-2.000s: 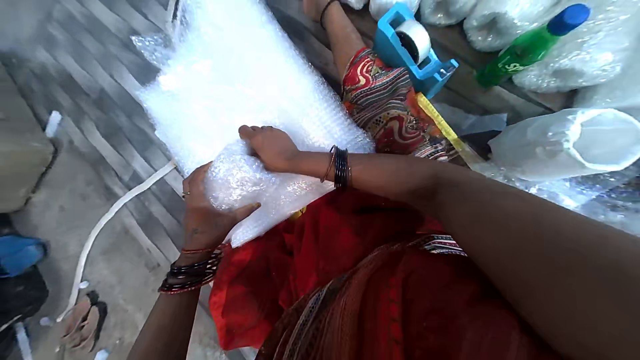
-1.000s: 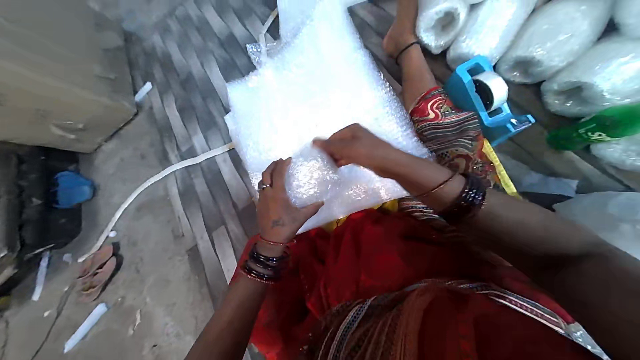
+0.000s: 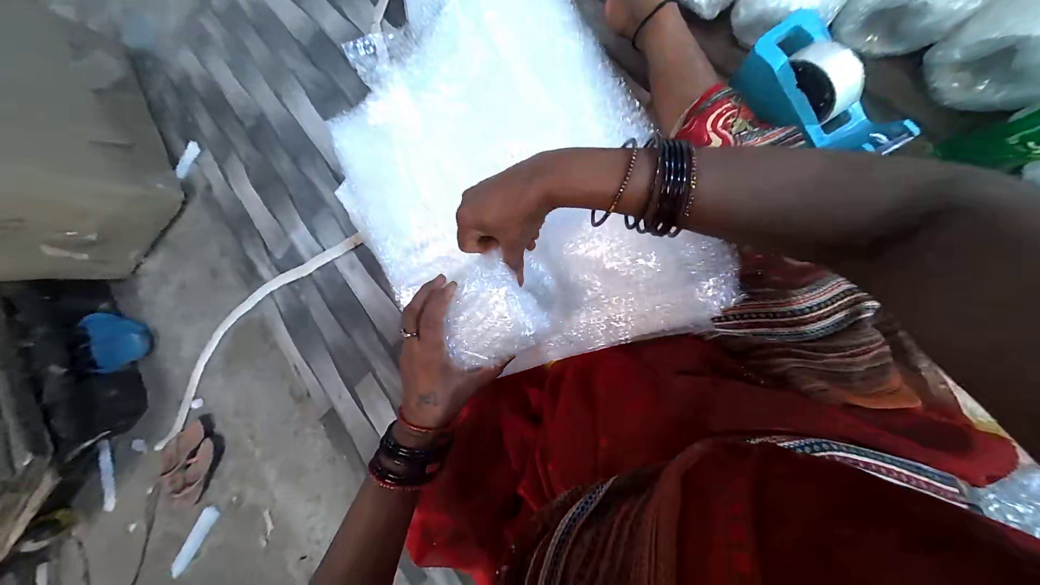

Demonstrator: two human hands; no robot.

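White bubble wrap sheets (image 3: 487, 106) lie stacked across my lap and the mat. On their near edge sits a bundle of bubble wrap (image 3: 490, 317); whatever it may contain is hidden. My left hand (image 3: 443, 349) is curved around the left and near side of that bundle, gripping it. Above and to the right, my right hand (image 3: 504, 211) has its fingers curled, with one digit pointing down onto the wrap at the bundle's edge. A blue tape dispenser (image 3: 784, 73) with a roll of clear tape (image 3: 841, 77) stands at the upper right.
Several plastic-wrapped rolls (image 3: 987, 61) and a green bottle (image 3: 991, 145) lie at the upper right. A large cardboard box (image 3: 81, 154) is at the upper left. A white strap (image 3: 236, 313) curves over the floor towards a pair of sandals (image 3: 187, 461). A blue container (image 3: 116, 341) is at the left.
My right hand has gone from resting on the bundle to being raised, with a digit pressed down beside it. My left hand stays around the bundle. The view has shifted.
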